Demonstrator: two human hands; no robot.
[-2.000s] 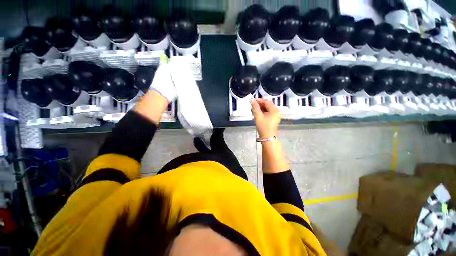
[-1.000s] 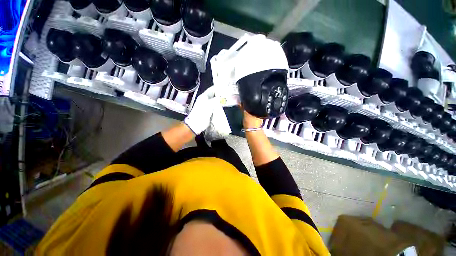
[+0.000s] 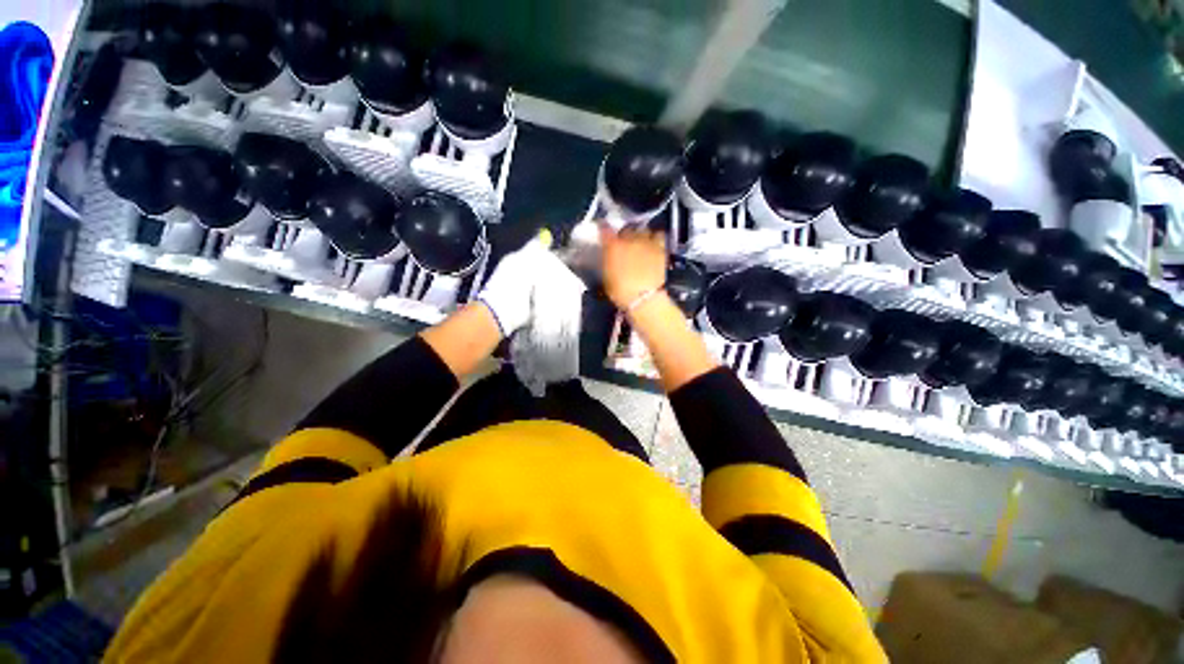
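My left hand (image 3: 526,283), in a white knit glove, is shut on a long white label sheet (image 3: 551,340) that hangs down in front of the bench. My bare right hand (image 3: 634,266), with a bracelet, is blurred. It is just in front of a security camera (image 3: 643,169) standing upright at the left end of the right group's back row. Its fingertips point toward the gap between the groups; whether they hold a label cannot be told. Part of a front-row camera (image 3: 683,288) shows behind my right wrist.
Rows of cameras stand left (image 3: 439,231) and right (image 3: 808,175) on the dark green bench (image 3: 552,175). A white shelf unit (image 3: 1019,110) is at back right. Brown cartons (image 3: 954,623) are on the floor lower right. A bright blue monitor (image 3: 24,143) is at far left.
The camera held tilted between my hands now stands upright at the end of the back row. My right hand has let it go and is in front of it. My left hand still holds the label sheet.
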